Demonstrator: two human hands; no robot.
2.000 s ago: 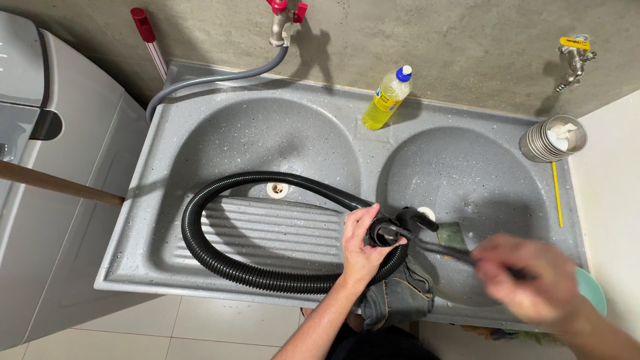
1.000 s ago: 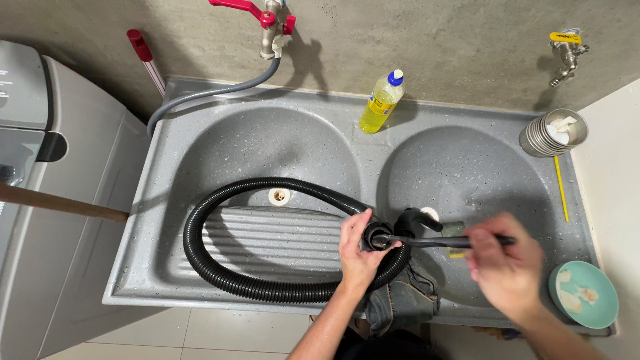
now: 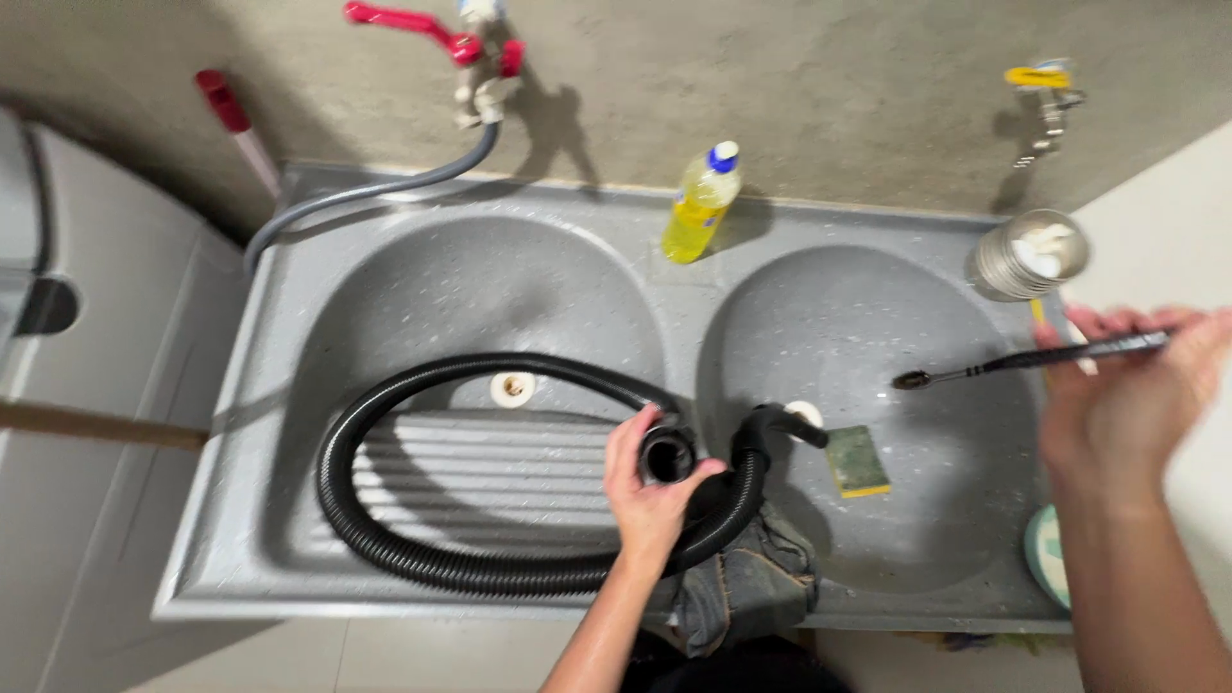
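Note:
My left hand [image 3: 650,481] grips the round open end fitting [image 3: 667,456] of a black corrugated hose [image 3: 481,575], its opening facing up. The hose loops through the left basin and over the washboard, and its bent other end [image 3: 784,423] lies in the right basin. My right hand [image 3: 1121,404] holds a dark-handled brush [image 3: 1039,356] above the right edge of the sink; its small dark head [image 3: 911,380] points left over the right basin. A green and yellow sponge [image 3: 858,460] lies on that basin's floor, beside the bent end.
The grey double sink [image 3: 683,289] has a bottle of yellow liquid [image 3: 703,202] at its back. A ribbed metal can [image 3: 1028,256] stands back right, a green bowl [image 3: 1049,556] front right. A dark cloth [image 3: 746,587] hangs over the front edge. Two taps [image 3: 481,77] are on the wall.
My right hand has moved right, away from the hose end, and the brush head is out of the fitting. My left hand still holds the fitting.

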